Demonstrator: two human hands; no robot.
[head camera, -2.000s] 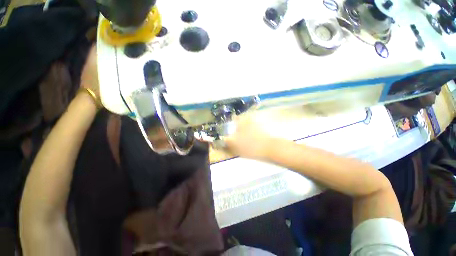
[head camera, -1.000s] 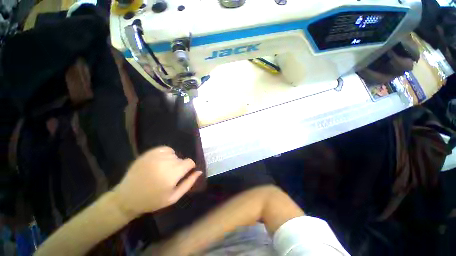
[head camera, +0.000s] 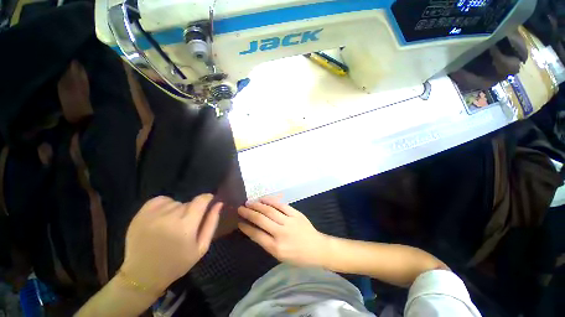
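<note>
The black and brown garment (head camera: 179, 155) lies left of and under the needle area and hangs over the table's front edge. Its edge runs from the presser foot (head camera: 220, 110) down towards my hands. My left hand (head camera: 170, 238) holds the garment near the front edge, thumb and fingers pinched together. My right hand (head camera: 282, 232) lies with its fingertips on the garment's edge at the table corner, just right of my left hand. The part of the cloth under my fingers is hidden.
The white JACK sewing machine (head camera: 279, 40) spans the top, with a lit control panel (head camera: 449, 18). A yellow-and-black tool (head camera: 328, 63) lies under the arm. More dark and brown cloth (head camera: 520, 198) is at the right.
My right hand has come from low in front of me up to the garment edge. My left hand has shifted slightly left and down. The view has moved a little closer over the machine.
</note>
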